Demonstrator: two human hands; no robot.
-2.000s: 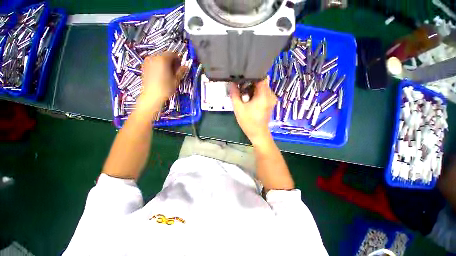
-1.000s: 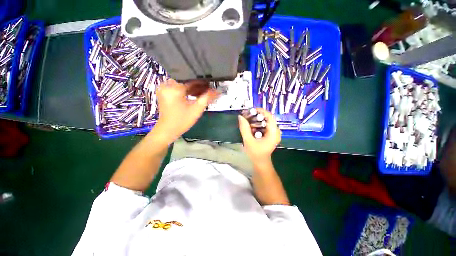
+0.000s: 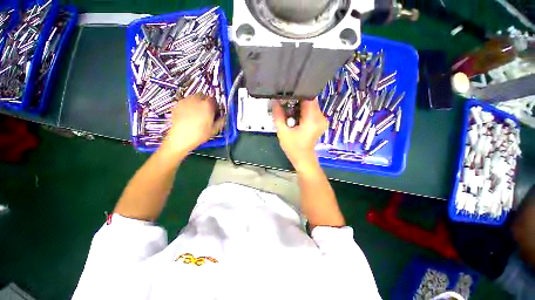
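The grey pneumatic press stands between two blue bins of silver metal tubes. My left hand is over the lower right of the heaped left parts bin; it is slightly blurred, and its fingertips are among the tubes, so its grip is unclear. My right hand is under the front edge of the press, closed around a metal tube whose round white end faces me. The press fixture is hidden by the hand and press. The white base plate shows left of my right hand.
The right parts bin holds tubes more spread out. A thin cable runs down by the left bin. A flat black rectangle, an amber bottle and a bin of whiter parts are at right. Part of another person shows at the right edge.
Since one second ago, my left hand has moved from the press to the left bin, and my right hand from the bench edge to under the press. The camera view has shifted.
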